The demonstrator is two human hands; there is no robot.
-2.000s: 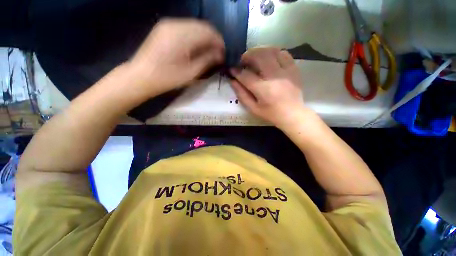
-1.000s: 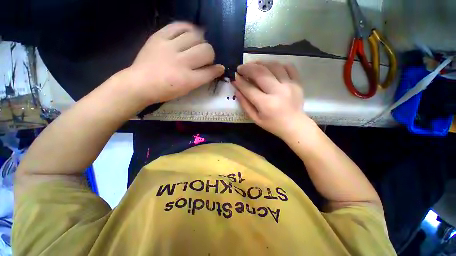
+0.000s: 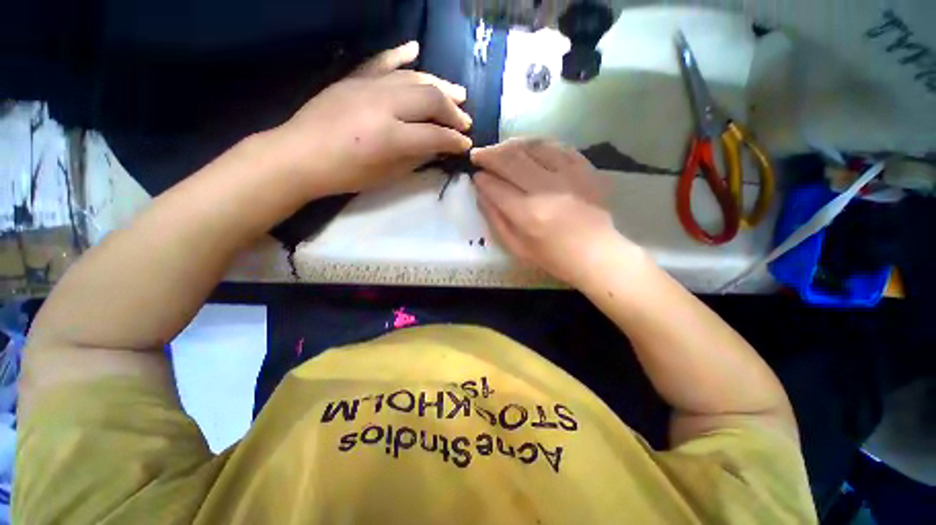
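Observation:
Black cloth (image 3: 205, 72) covers the left and upper left of the machine bed. A narrow black folded edge (image 3: 486, 92) runs down from the top to my fingertips. My left hand (image 3: 380, 128) pinches its lower end from the left, thumb and fingers together. My right hand (image 3: 539, 200) meets it from the right and pinches the same end; it is slightly blurred. Short dark threads (image 3: 449, 180) stick out below the fingertips. Scissors (image 3: 713, 169) with one red and one yellow-orange handle lie right of my right hand, blades pointing up.
The off-white bed (image 3: 616, 210) has a ruler-marked front edge. Part of the sewing machine head (image 3: 893, 51) shows upper right. A dark strip (image 3: 616, 158) lies behind my right hand. A blue bin (image 3: 821, 246) with a pale tape strip (image 3: 811, 231) stands at the right edge.
The view has shifted, so the bed and scissors sit lower and the machine's dark parts show at the top. Both hands stay at the cloth end; the left fingers have spread somewhat.

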